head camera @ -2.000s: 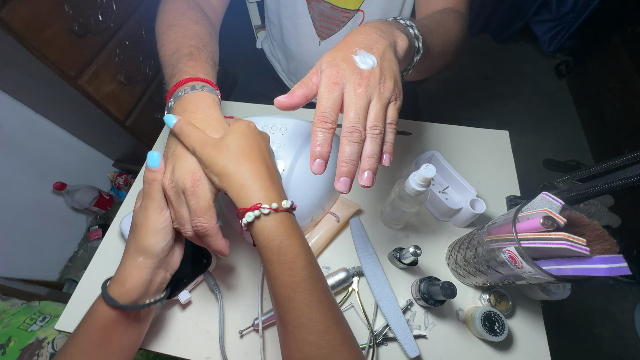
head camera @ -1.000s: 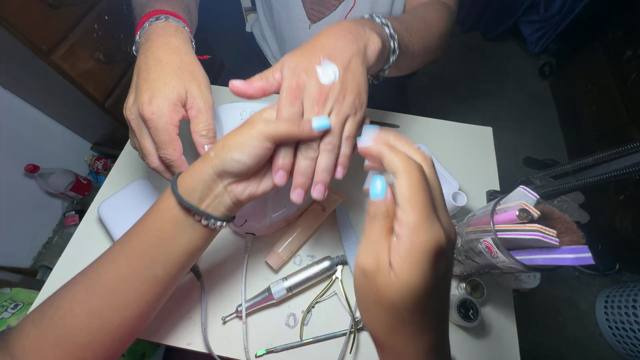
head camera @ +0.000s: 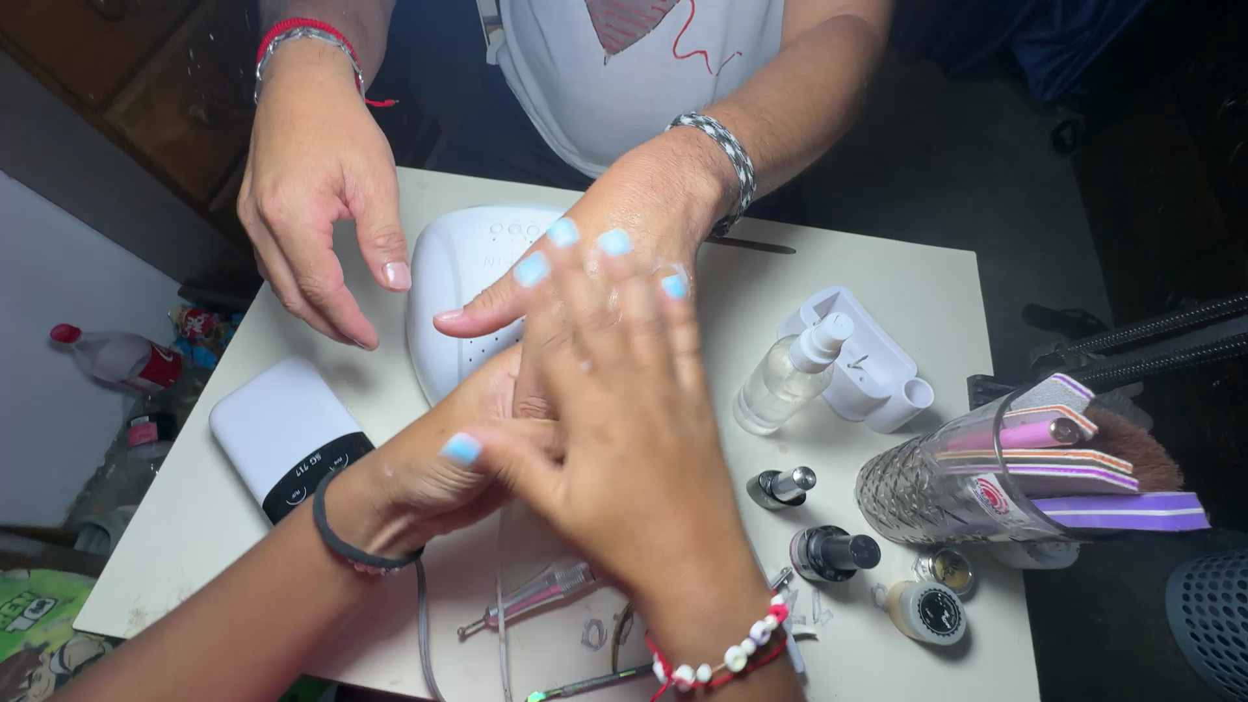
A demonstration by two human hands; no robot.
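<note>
The other person's hand [head camera: 648,210], wearing a patterned bracelet, lies between my two hands above a white nail lamp [head camera: 439,292]. My left hand [head camera: 439,468] supports it from below, with its fingers mostly hidden. Across the back of that hand, my right hand [head camera: 624,390] lies flat, light-blue nails towards the wrist. A wet, whitish film shows on the skin there. The person's other hand [head camera: 317,195], with a red cord bracelet, hangs beside the lamp, touching neither of mine. An electric nail file handpiece [head camera: 536,597] lies partly hidden below my hands.
A white control box [head camera: 292,429] sits at left. To the right stand a clear spray bottle [head camera: 785,380], a white tray [head camera: 863,361], small dark bottles [head camera: 834,554], a jar [head camera: 926,612] and a glass [head camera: 921,487] of nail files and a brush. A plastic bottle [head camera: 117,356] lies beyond the table.
My right hand has moved from the side onto the back of the person's hand. The white dab of cream seen there earlier is now a thin film. The person's other hand has left my left hand's hold.
</note>
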